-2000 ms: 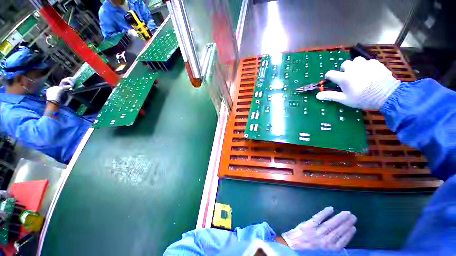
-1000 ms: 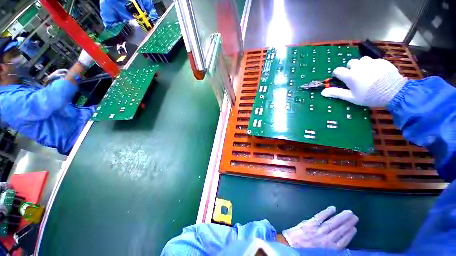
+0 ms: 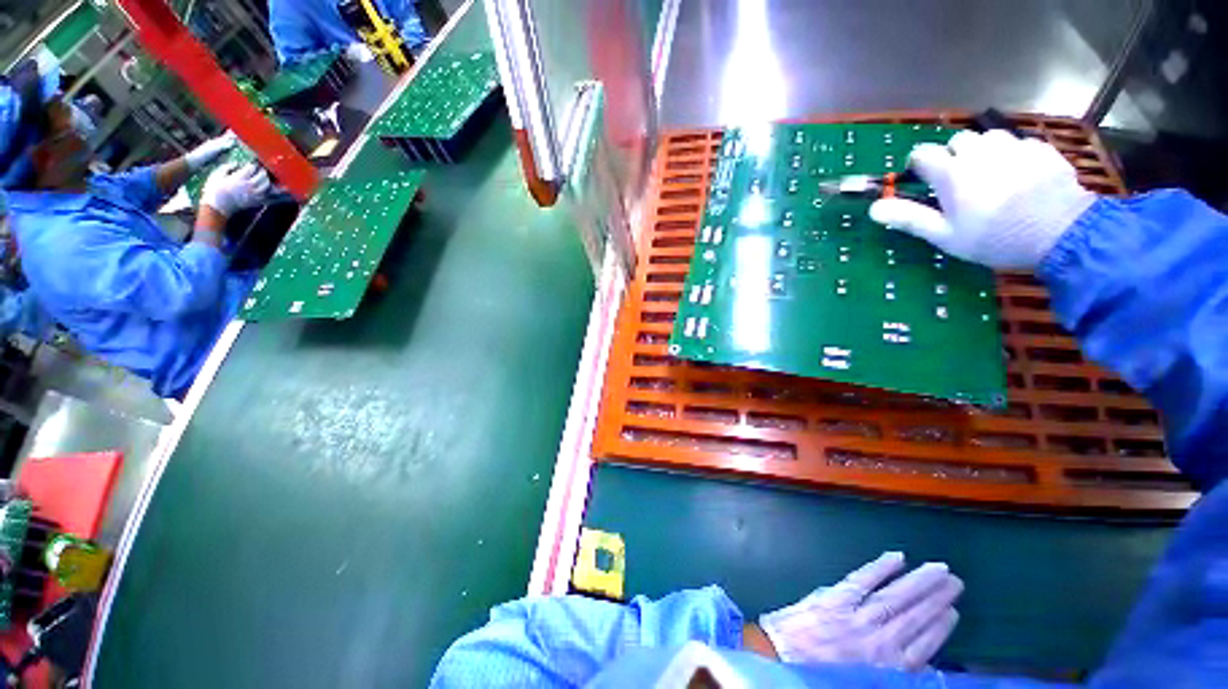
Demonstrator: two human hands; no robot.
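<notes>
A large green circuit board [image 3: 808,289] lies on the orange-brown slotted rack [image 3: 808,458], rows of pale pads facing up. My right hand [image 3: 1003,199], in a white glove, holds the side cutters [image 3: 851,185] over the upper part of the board. Their metal jaws point left, near or at the board's face; contact cannot be told. Most of the orange and dark handles is hidden by the fingers. My left hand [image 3: 869,619], in a white glove, lies empty on the green bench top below the rack, fingers spread a little to the right.
The green conveyor [image 3: 364,512] runs at the left, with two circuit boards [image 3: 337,249] on it. A metal post [image 3: 525,108] and clear panel stand between conveyor and rack. A yellow block [image 3: 599,563] sits by the belt edge. A person in blue [image 3: 121,269] works across the belt.
My right hand and the cutters have moved up the board, away from me. My left hand has stayed put. The person across the belt has moved their arms.
</notes>
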